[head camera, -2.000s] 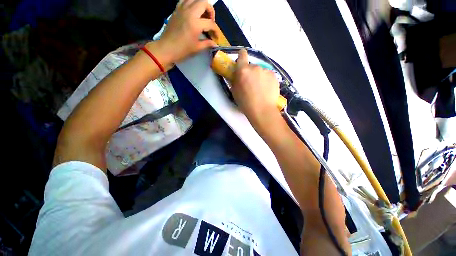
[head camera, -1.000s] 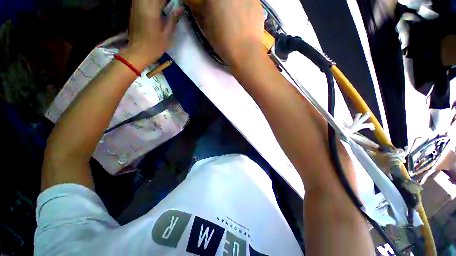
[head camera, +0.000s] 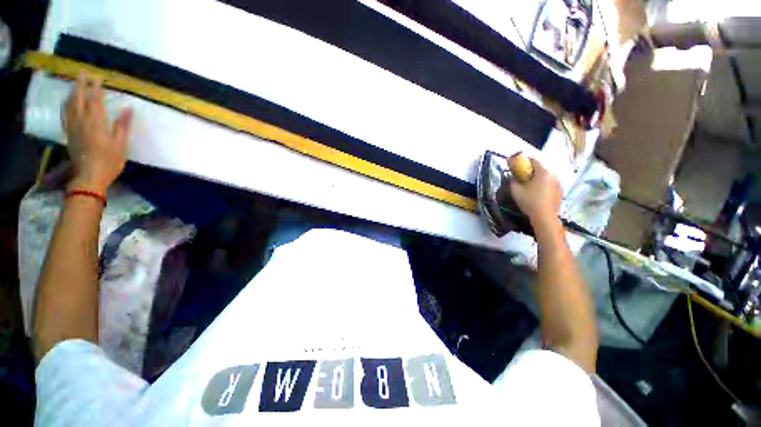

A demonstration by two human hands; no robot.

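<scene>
A long black fabric strip (head camera: 275, 118) lies flat on the white-covered pressing table (head camera: 250, 171). A long yellow-orange template strip (head camera: 292, 140) lies along its near edge. My left hand (head camera: 96, 133) lies at the left end, fingertips at the template's near edge, fingers apart. My right hand (head camera: 536, 196) grips the wooden handle of the iron (head camera: 494, 192). The iron stands at the right end of the strip and template and covers their ends. The underside of the iron is hidden.
Wider black strips (head camera: 400, 54) lie on the far side of the table. A pale crumpled pad (head camera: 594, 200) is right of the iron. A tray of wire-like items (head camera: 561, 32) and cardboard (head camera: 651, 125) are at far right. A pale patterned box (head camera: 138, 283) is below left.
The iron and my right hand have moved from the far left part of the table to the strip's right end. My left hand is now apart from the iron, and the view has turned to show the whole table.
</scene>
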